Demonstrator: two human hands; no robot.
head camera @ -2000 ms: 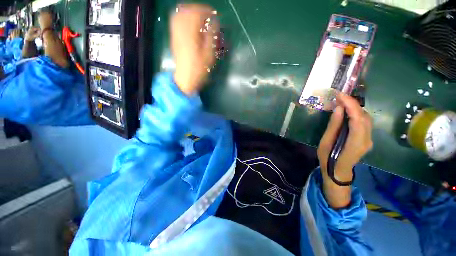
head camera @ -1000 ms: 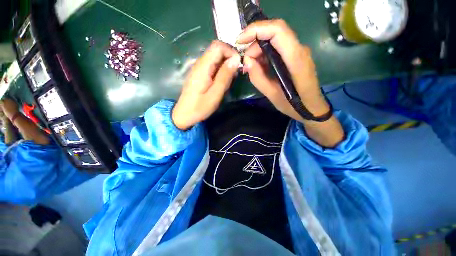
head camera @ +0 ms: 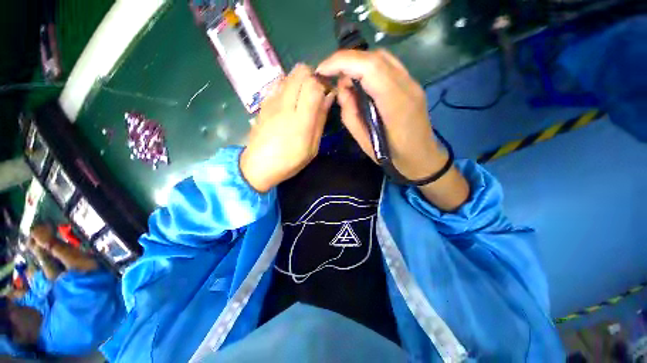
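Note:
My left hand (head camera: pixel 287 135) and my right hand (head camera: pixel 397 103) meet at the fingertips above the bench's front edge. A tiny item may be between the fingertips, but the fingers hide it. My right hand also holds a black soldering iron (head camera: pixel 372 127), its handle lying across the palm. An open phone housing (head camera: pixel 245 57) with a pink rim lies on the green mat, beyond my left hand. The maroon pile of small components (head camera: pixel 147 138) lies on the mat to the left.
A black phone tray (head camera: pixel 106 198) stands at left, with a white rail (head camera: pixel 106 57) behind. A yellow-sided roll (head camera: pixel 404 8) is at the top edge. Thin wire (head camera: pixel 198 93) lies on the mat. A neighbour's hands (head camera: pixel 57 248) are near a red-handled tool (head camera: pixel 69 235) at far left.
My left hand has come from the component pile to my right hand, which has moved back off the phone. The view has turned, and more of the phone shows than a second ago.

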